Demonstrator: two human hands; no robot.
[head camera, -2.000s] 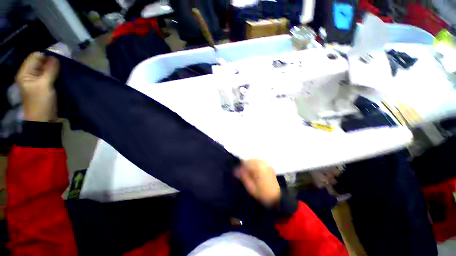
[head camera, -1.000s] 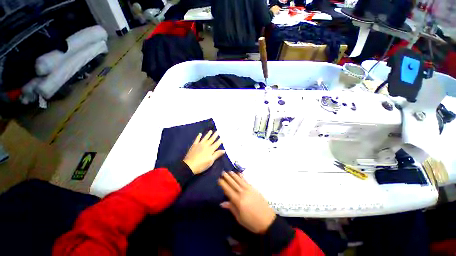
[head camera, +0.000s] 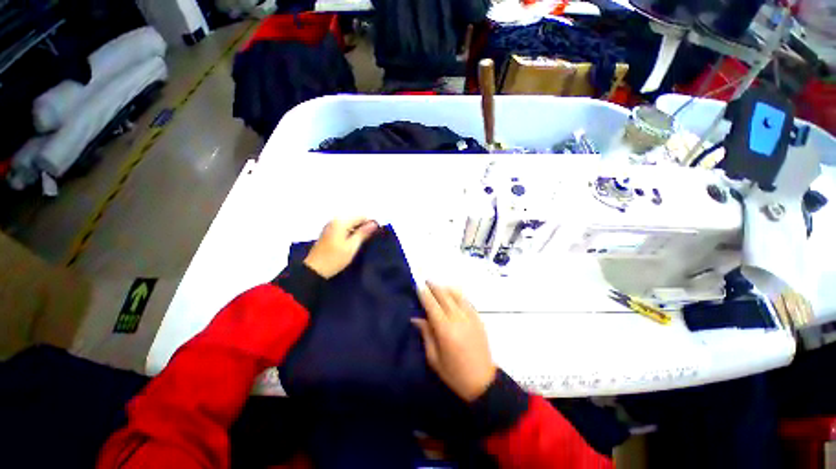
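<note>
A dark navy garment panel (head camera: 362, 316) lies on the white table left of the sewing machine's needle end and hangs over the front edge. My left hand (head camera: 341, 245) pinches the panel's far edge near its top corner, fingers curled. My right hand (head camera: 456, 341) lies flat along the panel's right edge; its thumb is bent in over the cloth, and I cannot tell whether it grips. The white sewing machine (head camera: 632, 215) stands to the right, with no cloth under its needle end.
Yellow thread snips (head camera: 642, 307) and a flat black phone-like rectangle (head camera: 729, 314) lie at the machine's base. A dark cloth heap (head camera: 399, 137) sits in the pale blue trough (head camera: 321, 114) behind. A wooden-handled rod (head camera: 488, 101) stands upright there. A printed ruler runs along the table's front edge.
The panel, first stretched in the air between both hands, was laid on the table. Since then my left hand has gone from flat on it to pinching its far edge. My right hand has shifted slightly.
</note>
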